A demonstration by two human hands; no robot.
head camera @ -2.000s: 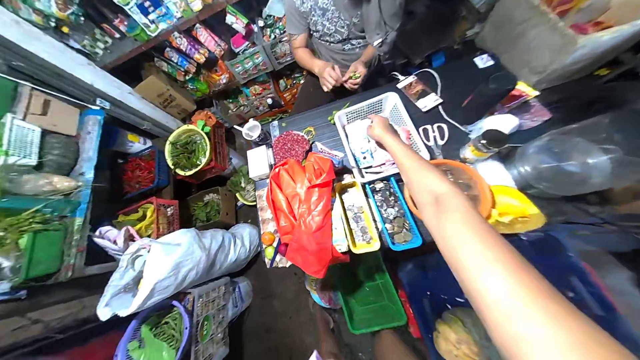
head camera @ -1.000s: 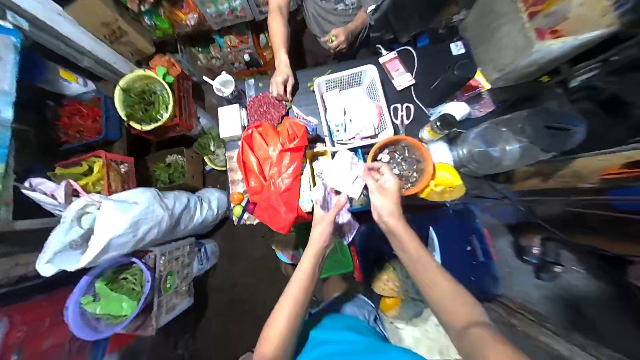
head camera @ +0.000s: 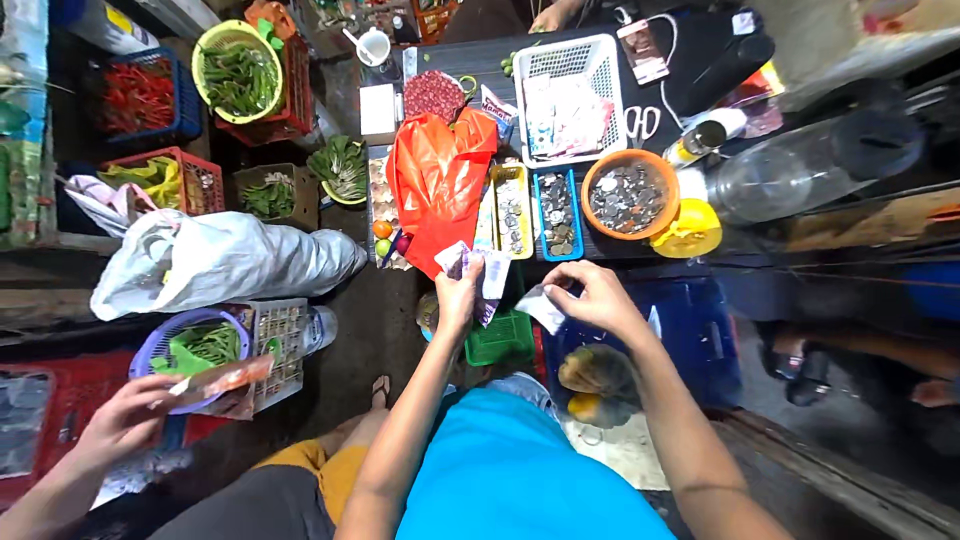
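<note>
My left hand [head camera: 456,301] grips several folded banknotes [head camera: 493,276], purple and whitish, just in front of the table edge. To its right, my right hand [head camera: 589,296] pinches a pale slip [head camera: 541,307], perhaps a note or paper. Beyond my hands lie a yellow tray of coins [head camera: 511,211], a blue basket of coins [head camera: 558,214] and an orange bowl of coins [head camera: 630,195]. Behind them, a white plastic basket [head camera: 530,139] holds banknotes and papers. A red-orange plastic bag [head camera: 439,169] covers part of the table's left side.
At the lower left, another person's hand [head camera: 127,420] holds an orange-red packet or note. A white sack [head camera: 240,259] and vegetable baskets stand left. Scissors [head camera: 642,124], a phone [head camera: 642,51] and a large clear plastic jar [head camera: 795,169] are at right. Below sits a green basket [head camera: 499,341].
My hands, together on the notes a second ago, are now apart, each with paper in it. Earlier my reaching hand was at the white basket. A person's hand with a packet has appeared at lower left.
</note>
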